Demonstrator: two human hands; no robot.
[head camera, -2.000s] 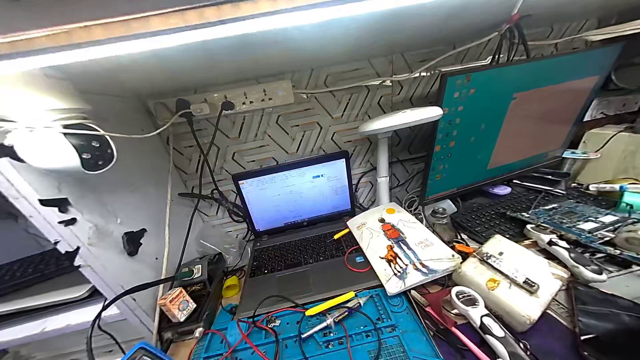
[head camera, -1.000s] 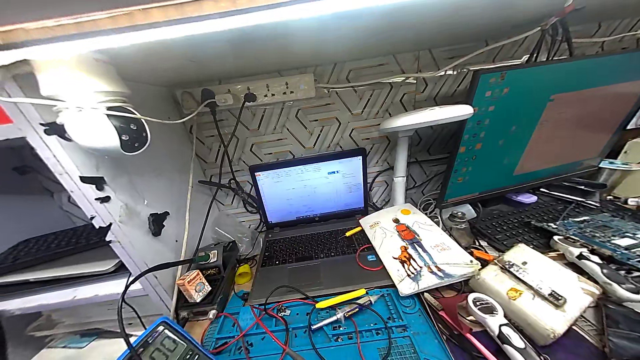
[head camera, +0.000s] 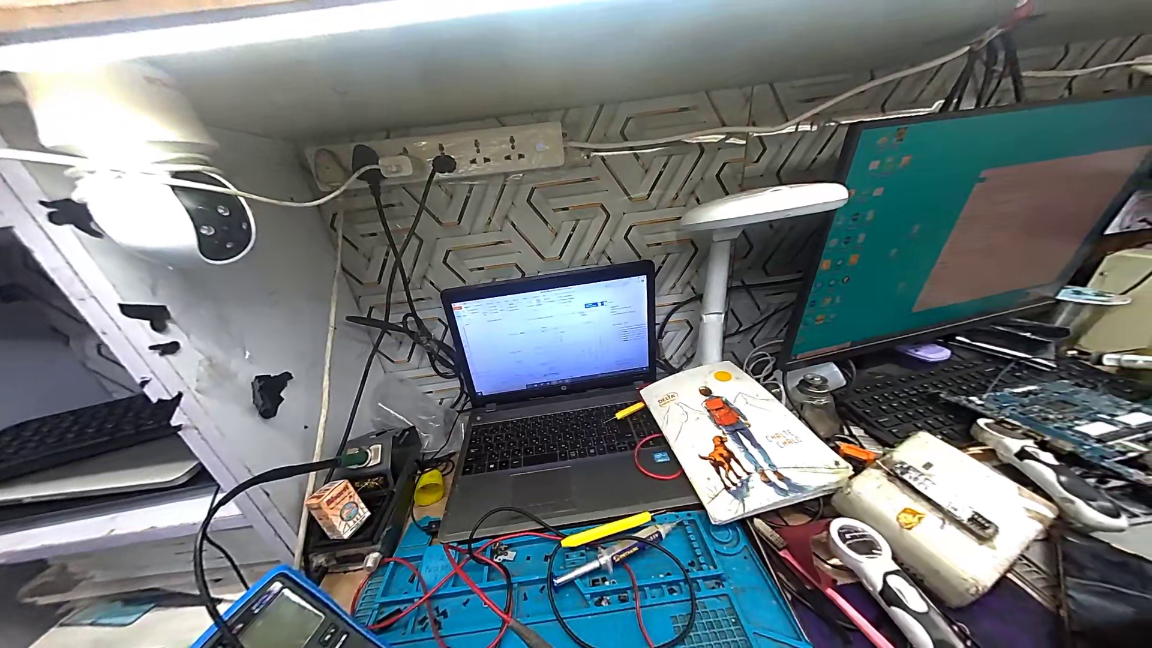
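Note:
Neither my left hand nor my right hand shows in the head view. A laptop (head camera: 567, 468) stands open with its screen lit, and a notebook with a drawn hiker and dog (head camera: 747, 441) lies over its right corner. In front is a blue silicone repair mat (head camera: 540, 612) with small parts in its compartments. On the mat rest a yellow probe (head camera: 606, 529), a syringe (head camera: 612, 555) and red and black test leads (head camera: 463, 571). A blue-framed multimeter (head camera: 288, 616) is at the bottom left, partly cut off.
A small box (head camera: 337, 509) sits left of the laptop. Behind stand a white lamp (head camera: 715, 297) and a large monitor (head camera: 972, 225). At the right are a keyboard (head camera: 900, 400), a circuit board (head camera: 1066, 418), a worn white case (head camera: 945, 517) and a grey-and-white handled tool (head camera: 891, 585).
The view has shifted left and down, bringing more of the multimeter into sight. Its display showed digits one second ago; none can be read on it now.

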